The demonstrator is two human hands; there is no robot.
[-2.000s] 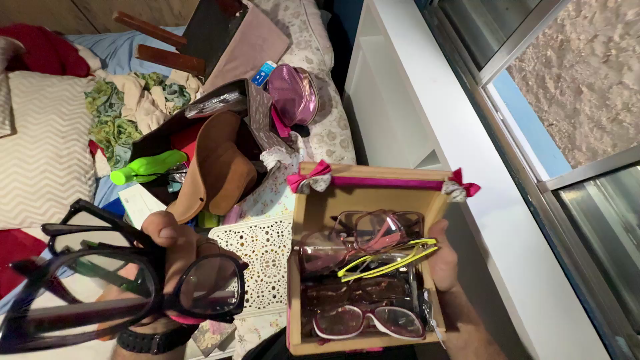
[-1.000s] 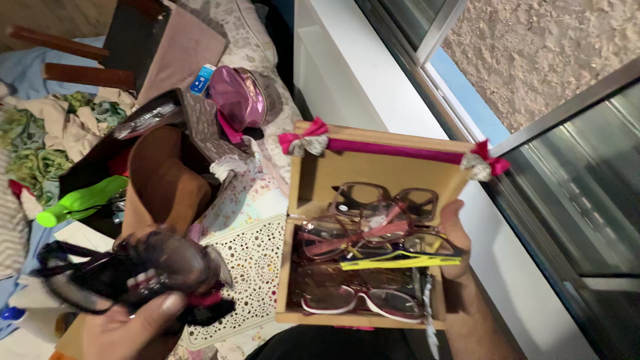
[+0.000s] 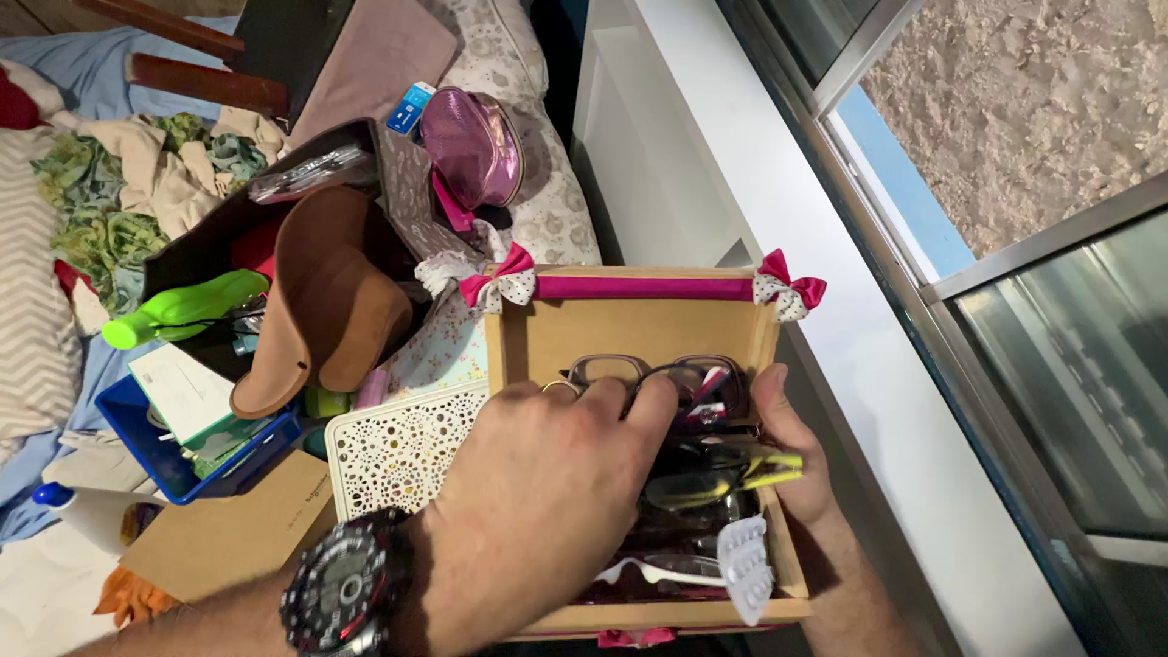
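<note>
My left hand (image 3: 557,456), with a black wristwatch (image 3: 342,584), reaches into a wooden box (image 3: 630,333) trimmed with magenta ribbon and bows. Its fingertips are on dark-framed eyeglasses (image 3: 698,376) near the back of the box; the hand partly hides them. My right hand (image 3: 798,447) grips the box's right side, thumb at the rim. Under and beside my left hand lie several more eyeglasses, one with yellow temples (image 3: 774,470) and one with a white frame (image 3: 662,571). A pale plastic hair claw (image 3: 746,568) sits at the box's front right.
A perforated white tray (image 3: 401,447) lies left of the box. Beyond are an open bag (image 3: 401,182) holding a brown leather-like item (image 3: 319,301), a green bottle (image 3: 187,308), a blue bin (image 3: 178,474), a cardboard piece (image 3: 237,529) and a pink metallic pouch (image 3: 473,146). A window frame (image 3: 876,301) runs along the right.
My left hand has moved right with the dark eyeglasses, from beside the box into it. My right hand still holds the box. The hair claw now shows at the front right.
</note>
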